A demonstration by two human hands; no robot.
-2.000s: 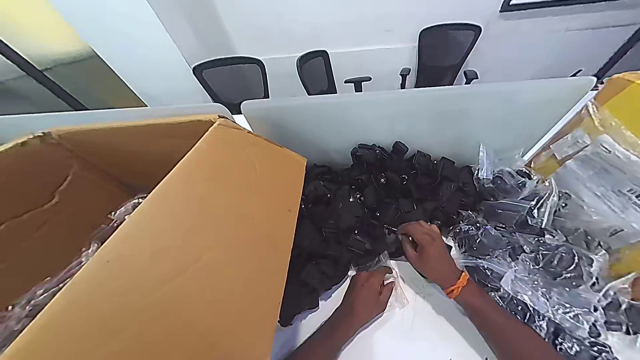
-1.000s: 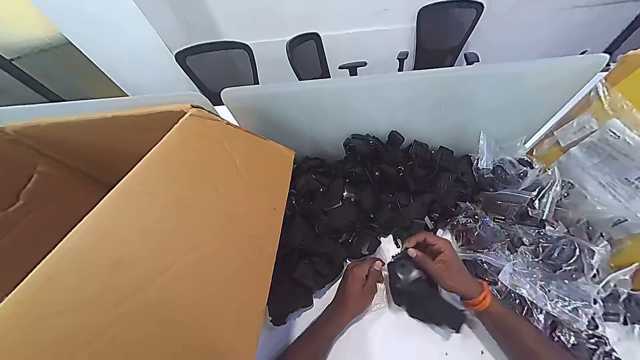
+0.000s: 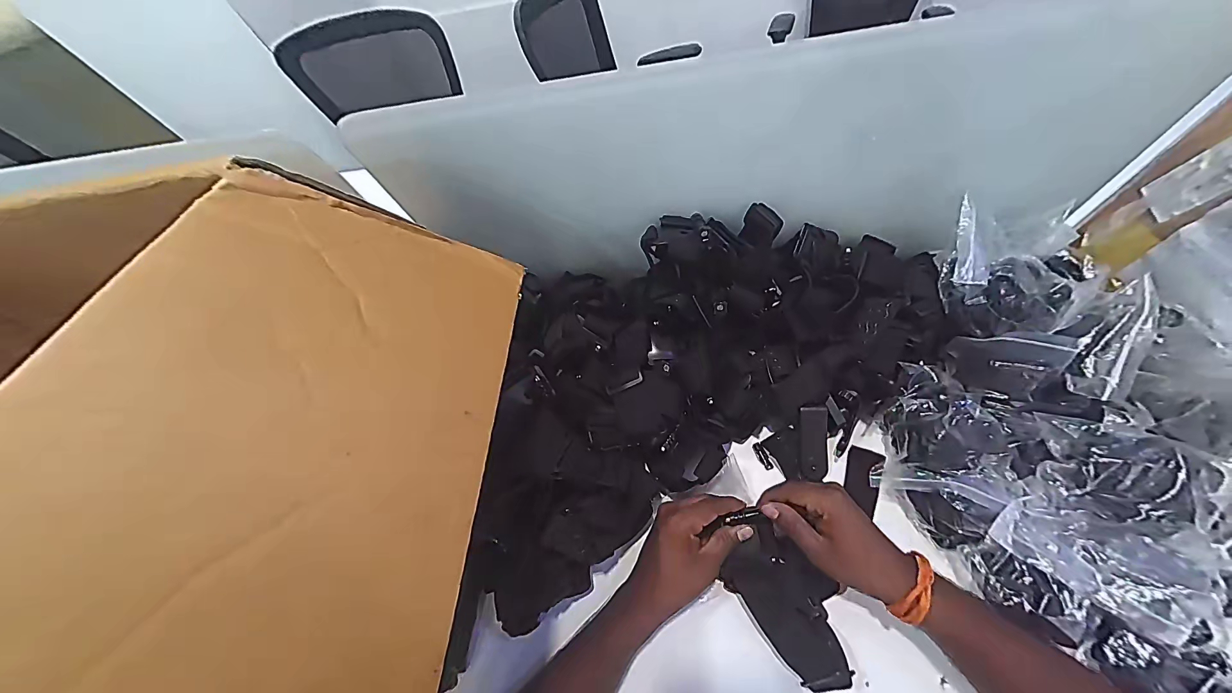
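Both hands hold one black strap-like fabric item above the white tabletop, near the front of the pile. My left hand pinches the left end of its dark upper edge between thumb and fingers. Close beside it, my right hand, with an orange band at the wrist, grips the right side of that edge. The item's lower part hangs toward me. Behind the hands lies a large heap of black fabric pieces with small shiny fittings. What exactly the item is, I cannot tell.
A large open cardboard box stands at the left, against the heap. Clear plastic bags with dark items lie piled at the right. A pale partition runs behind the heap, with chairs beyond it.
Two seconds ago my right hand was at the heap; one second ago it held a black item near my left hand. Now both hands grip a black item's edge. The view has shifted closer.
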